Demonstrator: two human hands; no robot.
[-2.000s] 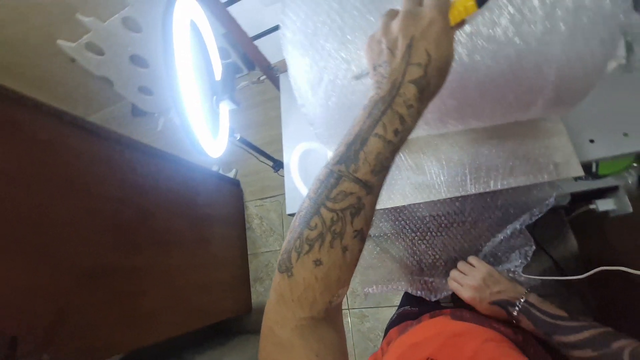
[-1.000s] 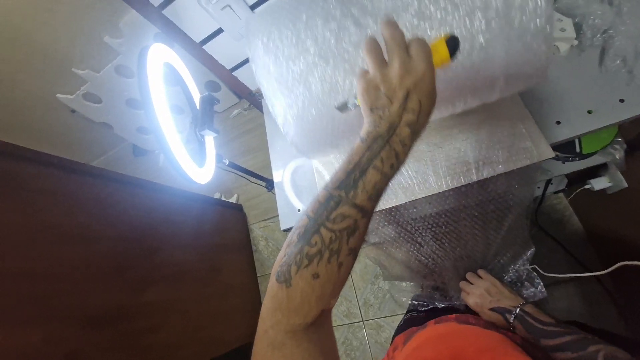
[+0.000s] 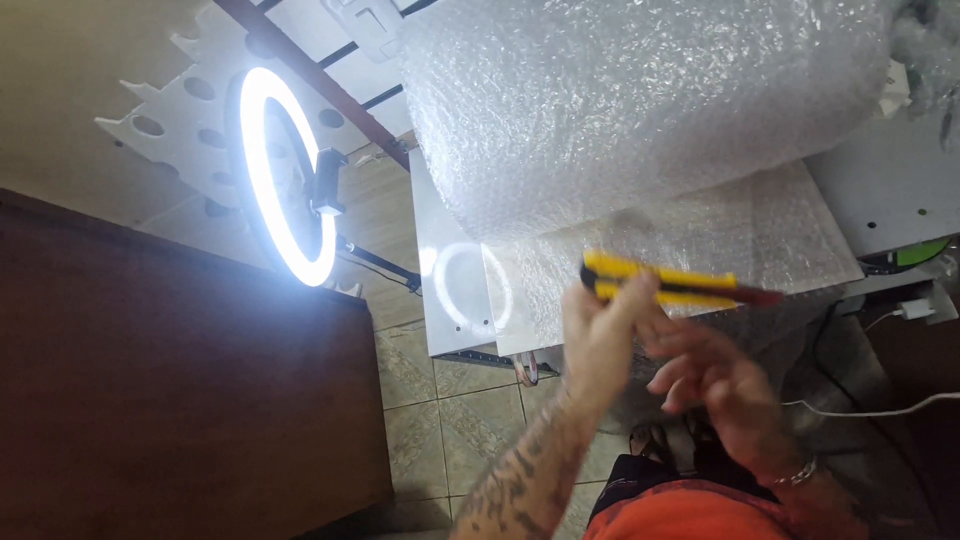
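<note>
My left hand [image 3: 604,337] is closed around a yellow and black snap-off utility knife [image 3: 675,282], whose dark reddish end points right. Close beside it, my right hand [image 3: 712,382] is blurred, with its fingers apart and nothing seen in them; whether the two hands touch is unclear. Above them lies a large roll of clear bubble wrap [image 3: 637,97]. A flat layer of bubble wrap [image 3: 750,225] spreads from under the roll over the white tabletop [image 3: 457,300]. Beyond the table's front edge, the hanging wrap is partly hidden by my hands and hard to make out.
A lit ring light [image 3: 259,180] on a thin arm stands left of the table. A brown wooden panel [image 3: 180,375] fills the lower left. A white cable [image 3: 885,411] crosses at right, below a white plug [image 3: 915,307]. Tiled floor [image 3: 480,427] shows below the table.
My left hand has come down from over the roll toward my body with the knife. My right hand has moved off the hanging bubble wrap and up beside the left one.
</note>
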